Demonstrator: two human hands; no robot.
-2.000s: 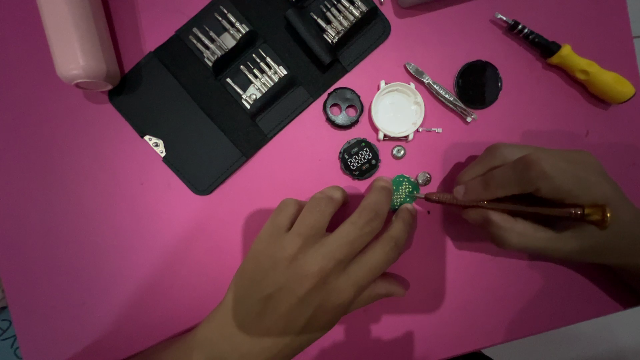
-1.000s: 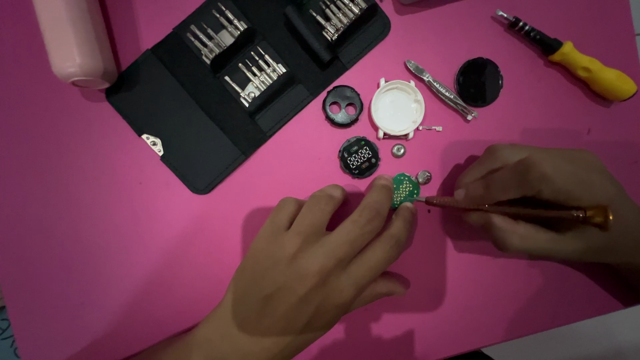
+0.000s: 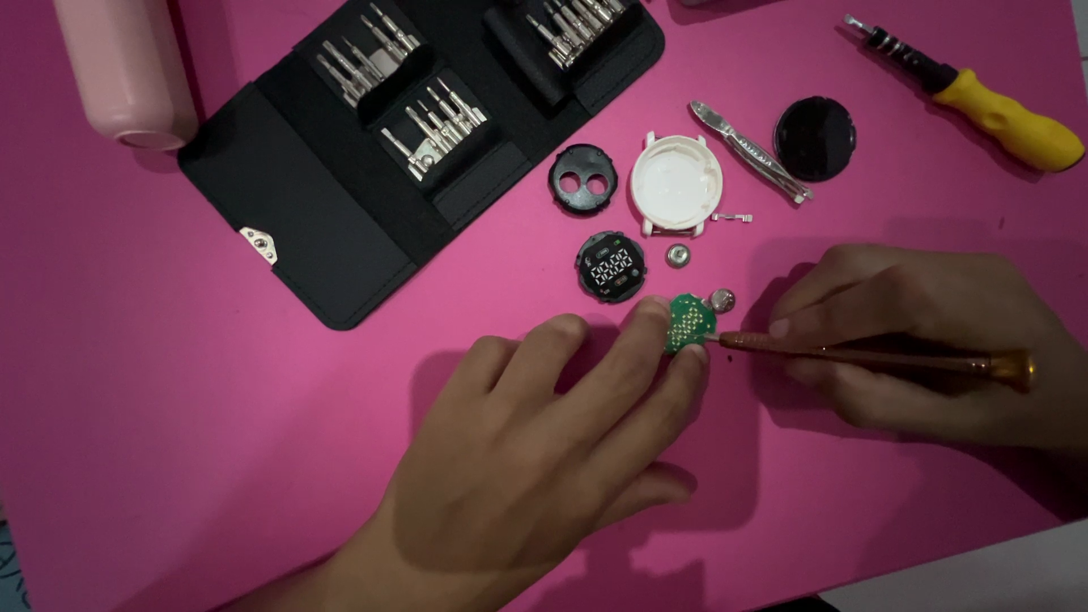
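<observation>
My left hand (image 3: pixel 544 433) lies palm down, two fingertips pressing on the edge of a small green round circuit board (image 3: pixel 690 323). In my right hand (image 3: pixel 918 340) is a thin precision screwdriver (image 3: pixel 858 353) with a translucent brown handle, its tip touching the right edge of the board. A coin cell (image 3: pixel 722 300) touches the board's upper right edge, and a small round metal part (image 3: pixel 677 255) lies above. Near my left fingertips sits a black watch display module (image 3: pixel 611 267). Farther up are a white watch case (image 3: pixel 677 184) and a black disc with two holes (image 3: pixel 583 179).
A black bit wallet (image 3: pixel 323 229) with screwdriver bits lies open at upper left, beside a pink bottle (image 3: pixel 127 76). At upper right are metal tweezers (image 3: pixel 748 151), a black round cover (image 3: pixel 814 138) and a yellow-handled screwdriver (image 3: pixel 1003 119). A small metal strip (image 3: pixel 733 218) lies beside the case.
</observation>
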